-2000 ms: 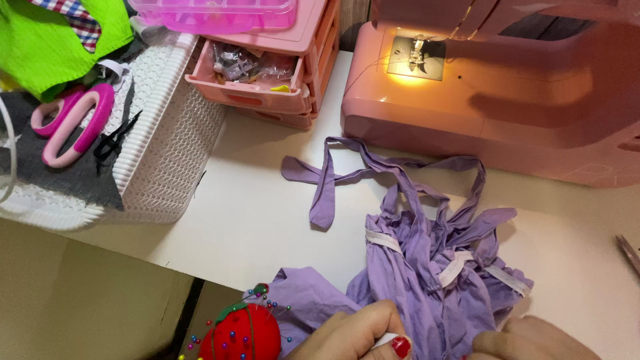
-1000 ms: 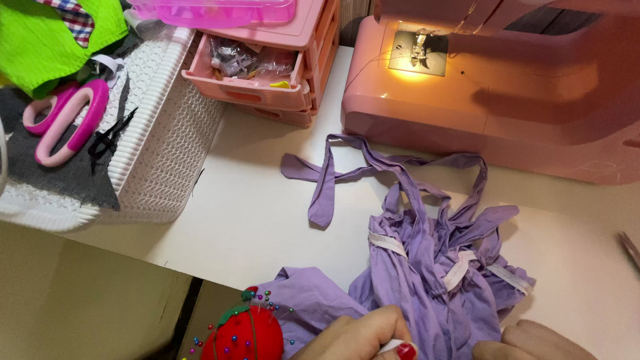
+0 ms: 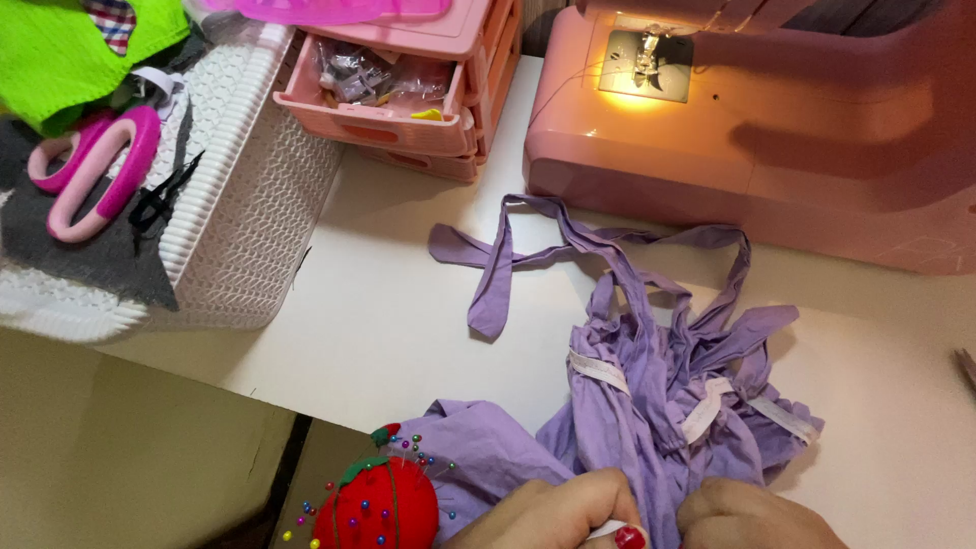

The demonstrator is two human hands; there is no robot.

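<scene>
A gathered purple cloth garment (image 3: pixel 625 404) with long ties and white elastic strips (image 3: pixel 707 410) lies on the white table, its lower part running under both hands. My left hand (image 3: pixel 557 511) is at the bottom edge of the view, closed on a small white piece at the garment, with one red-painted nail showing. Close to its right, my right hand (image 3: pixel 751 515) has curled fingers against the purple cloth; its fingertips are hidden, so its grip is unclear. A red tomato pincushion (image 3: pixel 381 503) full of colored pins sits left of my left hand.
Behind the garment stands a pink sewing machine (image 3: pixel 648 179) with its lamp lit. A pink drawer unit (image 3: pixel 381 126) with one drawer pulled out is back left. Beside it, a white woven basket (image 3: pixel 252 191) bears pink-handled scissors (image 3: pixel 99 175) and green cloth (image 3: pixel 69 61). A dark metal tip (image 3: pixel 967 367) shows far right.
</scene>
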